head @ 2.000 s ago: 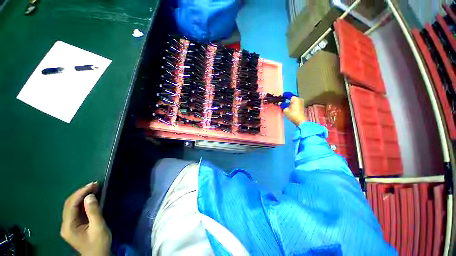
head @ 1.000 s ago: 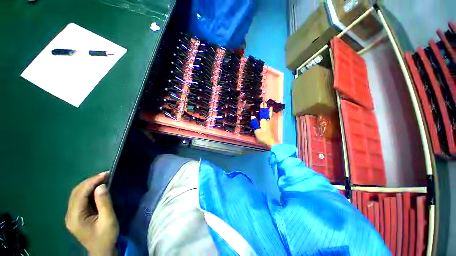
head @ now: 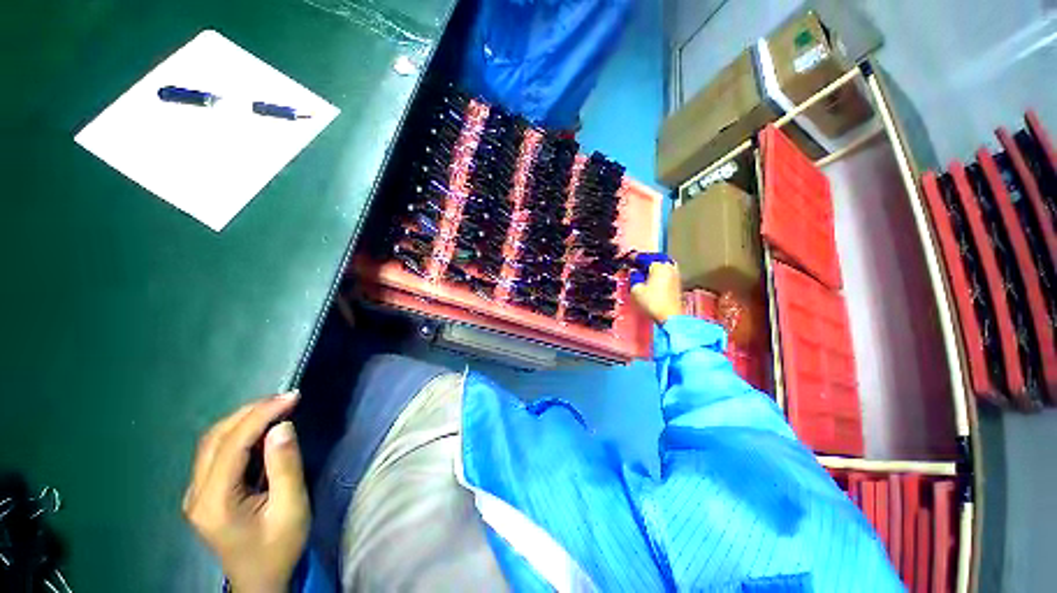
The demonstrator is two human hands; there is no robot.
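Observation:
A red tray sits low beside the bench. Several rows of black binder clips with shiny wire handles stand on it, with red strips between them. My right hand, with blue finger wraps, is at the tray's right side, beside the rightmost row. Its fingertips are by dark clips at the row's edge; they are small and blurred, so I cannot tell whether it grips one. My left hand rests on the bench's edge with fingers loosely curled, holding nothing.
The green bench fills the left. White paper bears two dark pieces. A clip heap is at lower left. Cardboard boxes and a rack with red trays stand right. A blue-clothed person is at the top.
The view has shifted, so bench and paper appear further right. My right hand moved from over the tray's front right part to its right side. My left hand stays at the bench edge.

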